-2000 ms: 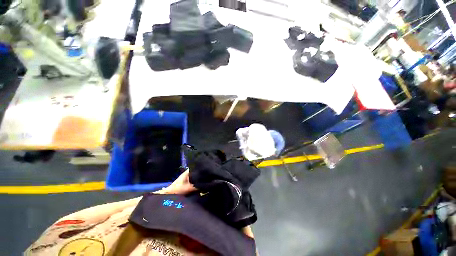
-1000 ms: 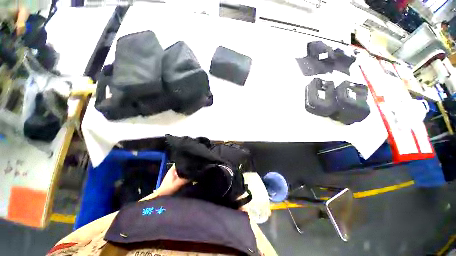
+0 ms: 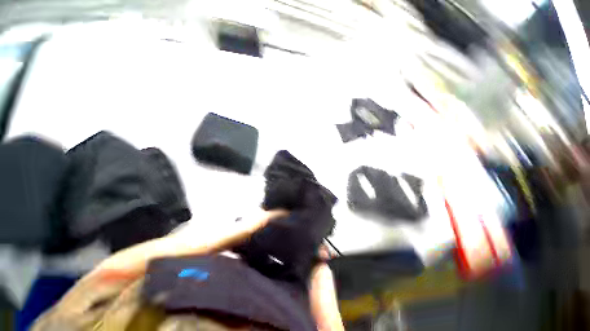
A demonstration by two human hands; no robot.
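A bundle of crumpled black fabric pieces [image 3: 294, 223] is held in front of me over the near edge of the white table. My left hand [image 3: 275, 218] grips its left side; the fingers are partly hidden by the cloth. My right hand [image 3: 323, 258] is at its lower right, blurred and mostly hidden behind the fabric, with a thin dark line beside it. A single dark bag piece [image 3: 226, 143] lies flat on the table. A pile of larger black bag bodies [image 3: 116, 187] lies to the left.
Black pouches with pale labels [image 3: 387, 192] and a smaller dark piece [image 3: 367, 120] lie on the white table [image 3: 149, 84] at the right. A red-edged surface [image 3: 475, 239] stands at far right. A blue bin [image 3: 48, 294] shows at lower left. The frame is motion-blurred.
I have come closer to the table, so the bag pieces appear larger and lower. The held bundle has moved from below the table's edge to over it. The stool is no longer clearly visible.
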